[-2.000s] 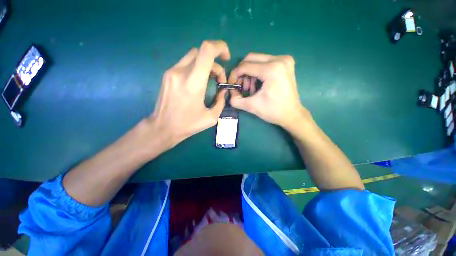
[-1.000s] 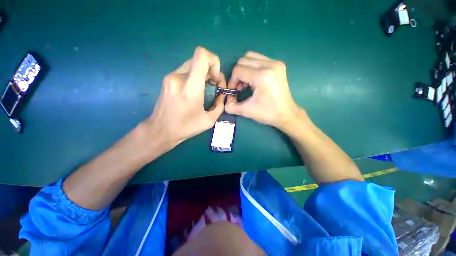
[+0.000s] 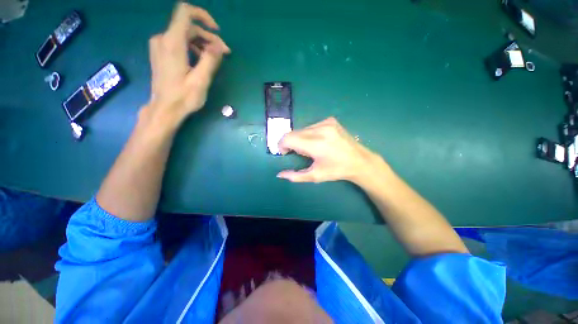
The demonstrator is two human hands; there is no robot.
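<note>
A phone unit lies flat on the green bench in front of me, its dark end away from me and its white area towards me. My right hand has its fingertips at the lower right corner of the white area; the thumb is apart below. My left hand is raised at the upper left, fingers bent and thumb apart, with nothing visible in it. A small round silver part lies left of the phone unit. A thin pale loop lies just left of the white area.
Two open phones with display windows lie at left, one nearer and one farther. Small parts lie beside them. Dark phones lie at the far right, and several more are heaped at the right edge. Blue cloth shows at both sides.
My hands have parted: the left moved up and left, the right down to the white area. The small piece between the fingertips is no longer there. The round part and loop now show; the view has shifted.
</note>
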